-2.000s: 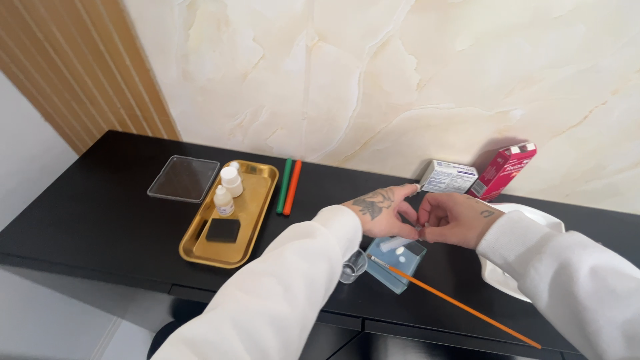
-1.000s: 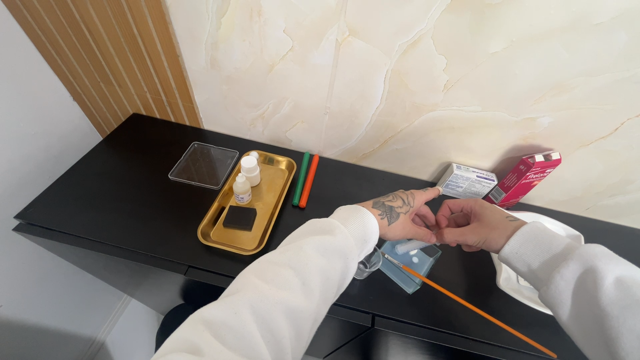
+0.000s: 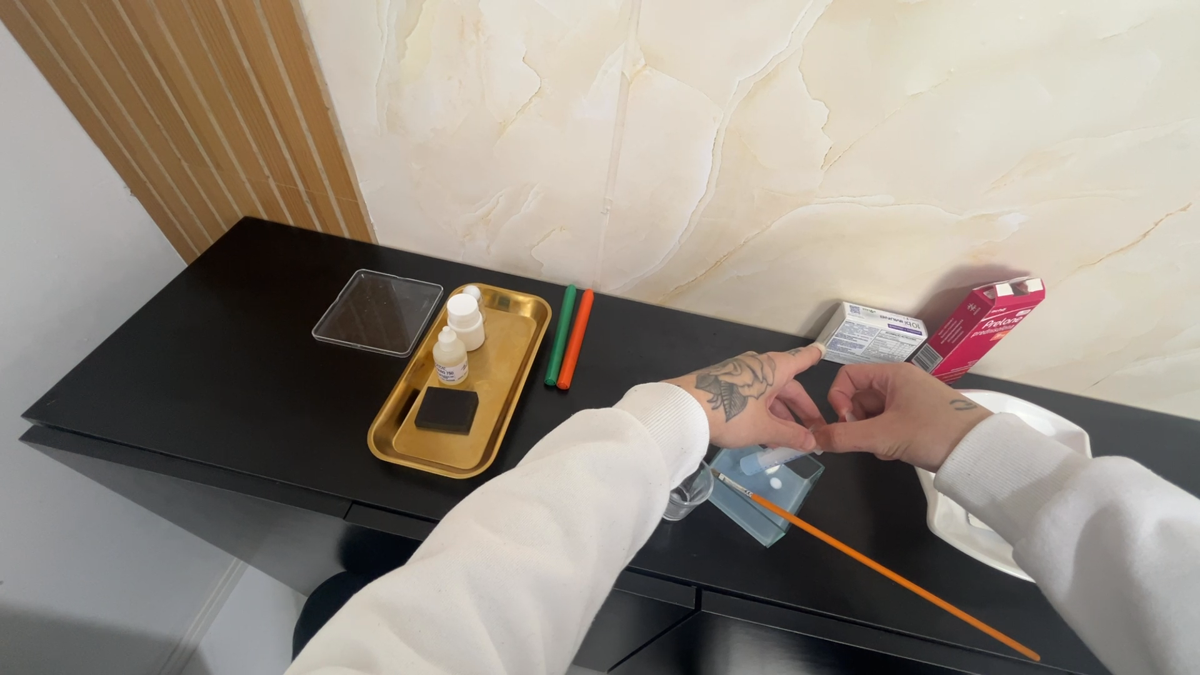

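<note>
My left hand (image 3: pixel 755 394) and my right hand (image 3: pixel 891 412) meet fingertip to fingertip above a bluish glass slab (image 3: pixel 773 502). Something small and pale shows between my right thumb and fingers; what it is cannot be made out. My left fingers touch or hover beside my right thumb, and what they hold is hidden. A clear tube-like piece (image 3: pixel 771 459) with a pale blue part shows just beneath my left fingertips, over the slab. White spots lie on the slab. An orange-handled brush (image 3: pixel 886 562) rests its tip on the slab's edge, beside a small clear cup (image 3: pixel 689 494) partly behind my left sleeve.
A gold tray (image 3: pixel 380 445) holds white bottles (image 3: pixel 466 323) and a black block (image 3: pixel 446 410). Left of it lies a clear square lid (image 3: pixel 378 312); right, green (image 3: pixel 561 336) and orange-red (image 3: pixel 576 339) sticks. Two medicine boxes (image 3: pixel 872 333) (image 3: pixel 984 328) stand by the wall, near a white dish (image 3: pixel 1055 427).
</note>
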